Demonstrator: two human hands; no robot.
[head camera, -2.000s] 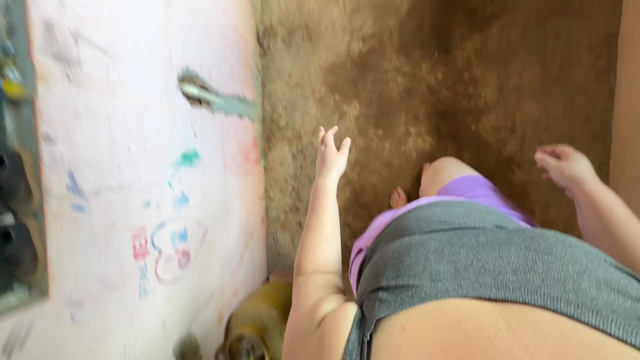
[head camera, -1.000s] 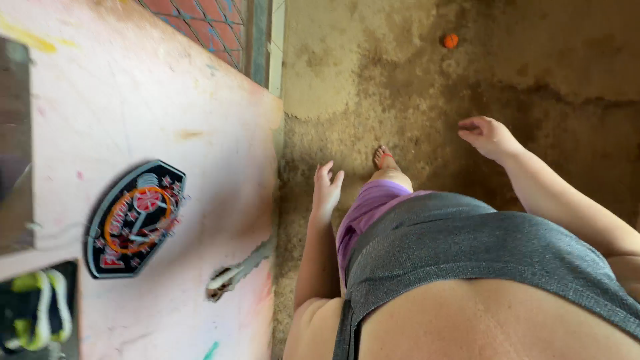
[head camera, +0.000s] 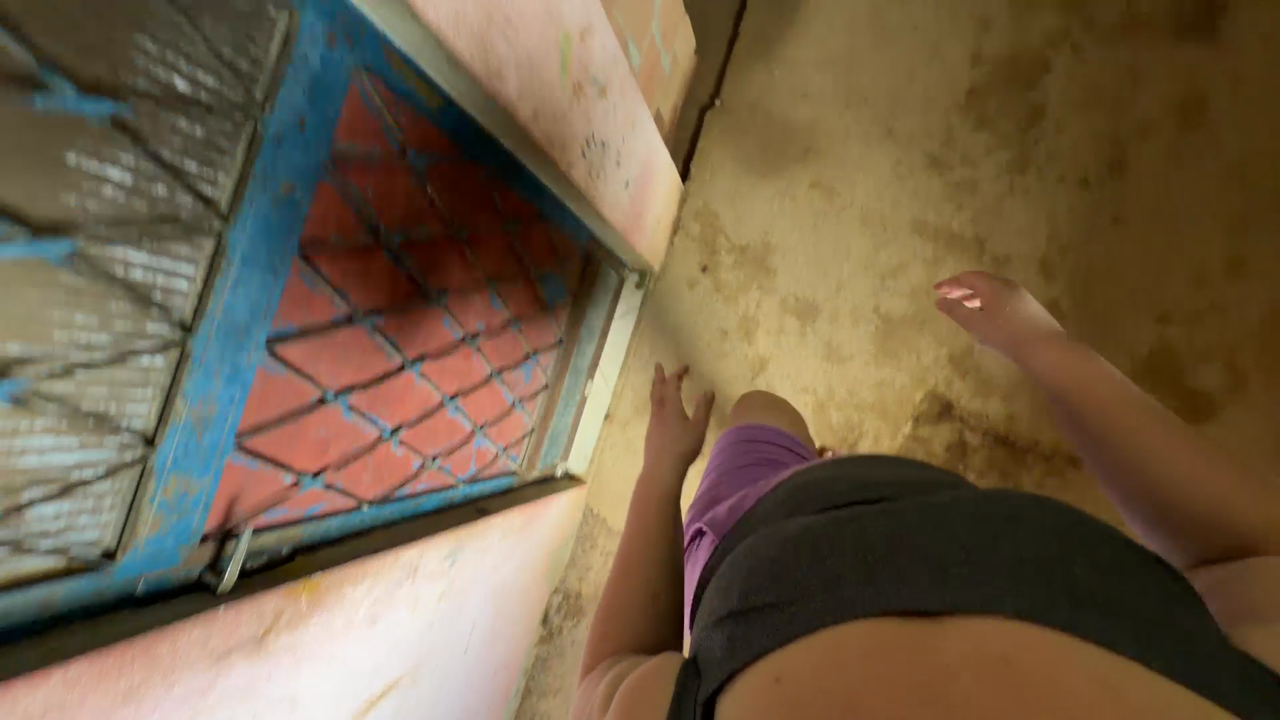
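My left hand (head camera: 678, 425) hangs in the air beside my purple shorts (head camera: 740, 475), fingers apart and with nothing in it. Nearest to it is the pale sill (head camera: 608, 375) at the foot of a doorway. Over the stained concrete floor (head camera: 840, 230), my right hand (head camera: 1000, 310) is held out from my body, its fingers loosely bent and holding nothing. Neither hand touches anything. A dark top covers part of my body, and one bent knee shows past the shorts; my feet are mostly hidden.
At the left is a blue-framed metal door (head camera: 250, 260) with a diamond grille over red panels, and a small handle (head camera: 235, 560) near its lower edge. Pinkish painted wall (head camera: 400, 610) flanks it on both sides. Further ahead, a dark crack or gap (head camera: 715, 95) runs along the floor.
The view has moved along the wall: the marked wall, the dark badge-shaped sign and the orange thing on the floor have left it, and the grille door has come fully into sight. Both hands remain empty.
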